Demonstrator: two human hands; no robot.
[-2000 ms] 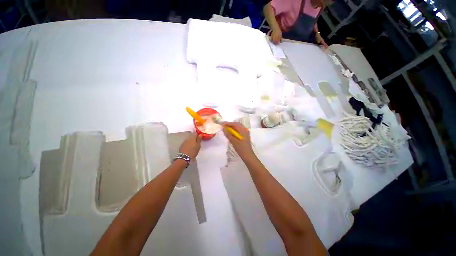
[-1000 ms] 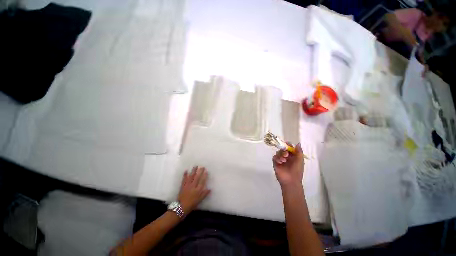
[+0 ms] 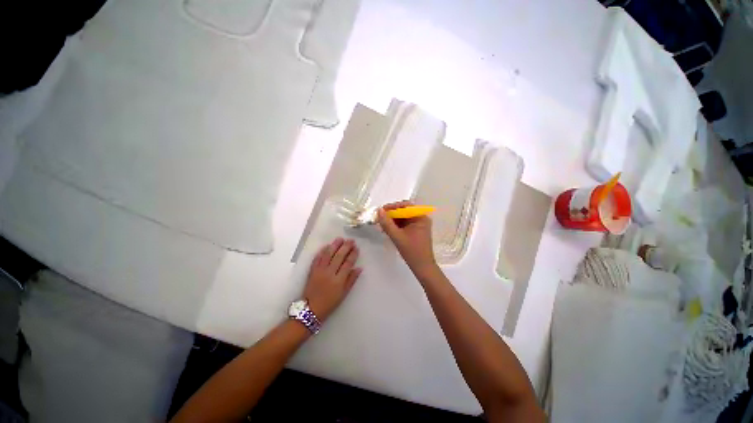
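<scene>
A white vest panel [image 3: 380, 281] lies flat on a grey-beige backing board [image 3: 526, 223], with stepped edges of layered panels along its straps and neckline. My right hand [image 3: 409, 235] holds the glue brush [image 3: 410, 212] by its yellow handle; its bristles touch the panel at the base of the left strap. My left hand [image 3: 332, 277] lies flat on the panel just below the bristles, fingers slightly apart, holding nothing. The red glue pot [image 3: 583, 208] stands right of the board with a second yellow-handled tool [image 3: 610, 187] in it.
Large white panels [image 3: 165, 124] lie at left, with black fabric [image 3: 41, 37] at upper left. A thick white panel [image 3: 619, 107] lies upper right. White panels [image 3: 611, 347] and white cords [image 3: 712, 359] lie at right. A lower white pile [image 3: 91, 355] is at lower left.
The brush has gone from over the pot to the base of the left strap. My left hand has left the pot's side and rests on the panel. The view has shifted and turned.
</scene>
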